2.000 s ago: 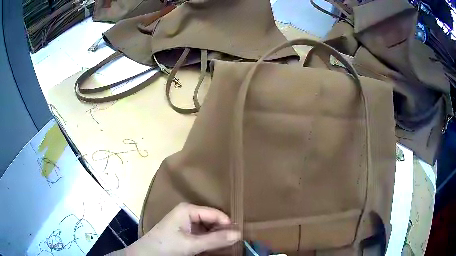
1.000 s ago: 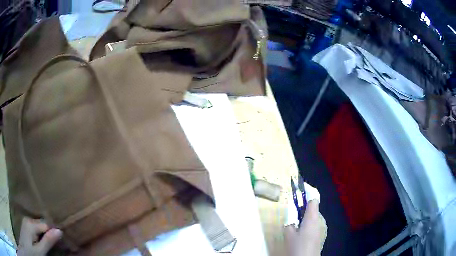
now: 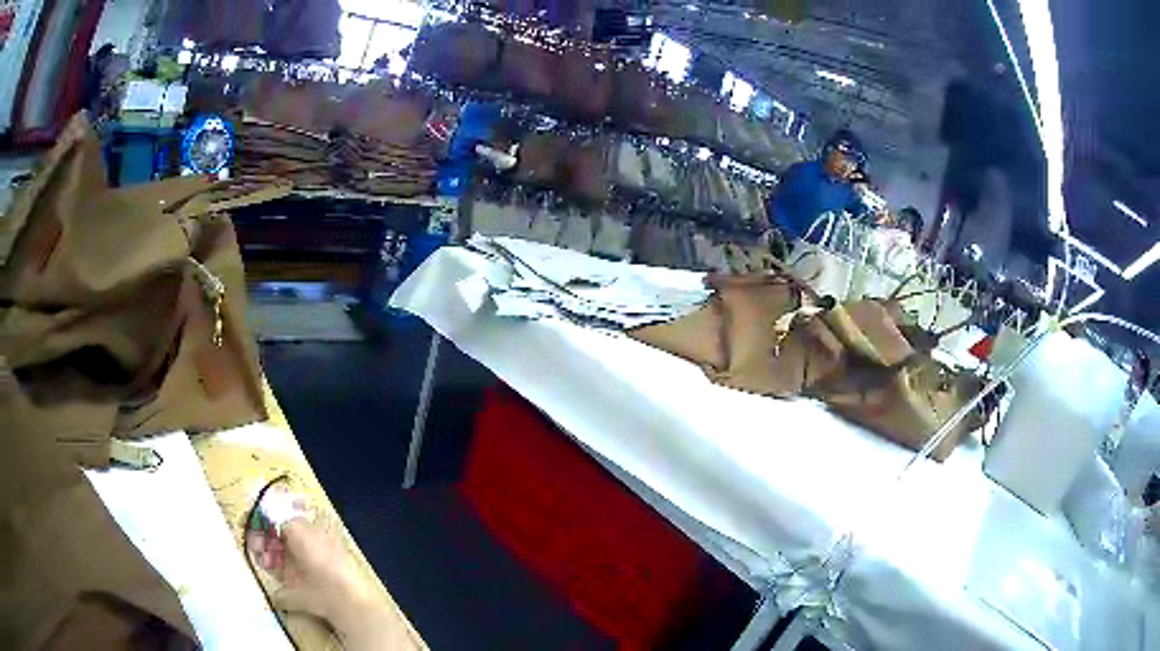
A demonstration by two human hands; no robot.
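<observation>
Brown bags [image 3: 96, 305] lie at the left of the view, cut off by the picture's edge. A gold metal hook on a beige tab [image 3: 215, 305] hangs at their right side. My right hand [image 3: 312, 572] is over the right edge of the pale tan table [image 3: 248, 464]. Its fingertips, with something white on them, are beside a thin dark loop [image 3: 258, 502] and a small bit of green. The fingers are small and blurred, and whether they hold anything is unclear. My left hand is out of the picture.
A white-covered table [image 3: 636, 394] across a dark gap holds white sheets [image 3: 573, 293], brown bags [image 3: 789, 343] and white bags [image 3: 1056, 407]. A red box or cloth [image 3: 573, 521] is below it. A person in blue [image 3: 814, 191] stands behind, near racks of hanging goods.
The view has swung right and up, so the bags have shifted left. My left hand has left the picture. My right hand is now where the green item and small cylinder lay, and the snips no longer show.
</observation>
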